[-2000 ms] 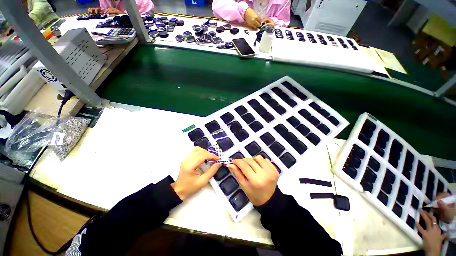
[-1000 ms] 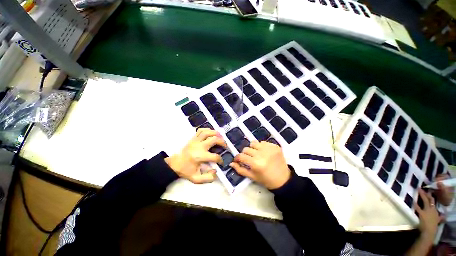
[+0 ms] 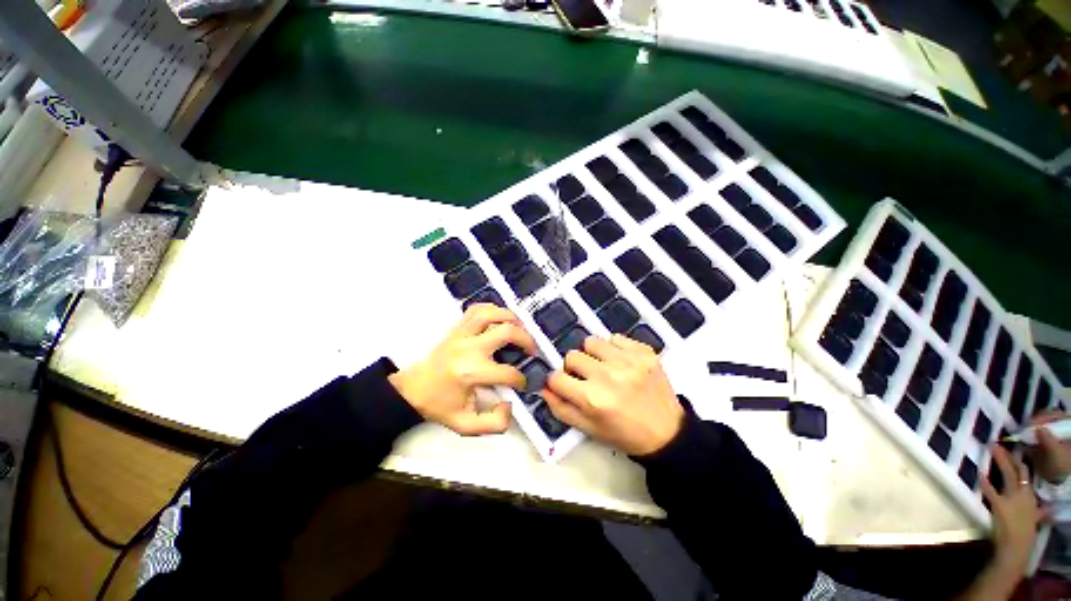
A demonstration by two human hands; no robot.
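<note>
A white tray (image 3: 564, 446) with long rows of black rounded-square housings (image 3: 595, 290) lies tilted on the bench. My left hand (image 3: 462, 372) and my right hand (image 3: 618, 393) are over its near left end. Their fingertips press around a housing (image 3: 534, 375) in its slot. My left fingers are on its left side, my right fingers on its right side; whether it is gripped is not clear. A thin clear, shiny piece of film (image 3: 558, 241) lies over the housings behind my hands.
Two black strips (image 3: 747, 372) and a loose black housing (image 3: 807, 420) lie right of the tray. Another tray (image 3: 802, 340) is at the right, with another person's hands (image 3: 1010, 499) on it. A green conveyor (image 3: 352, 106) runs behind. A bag of small parts (image 3: 139, 264) lies left.
My hands have come down from above the tray, where they held a small thin piece, onto the housings at its near end. The view has tilted down. The film now lies on the tray.
</note>
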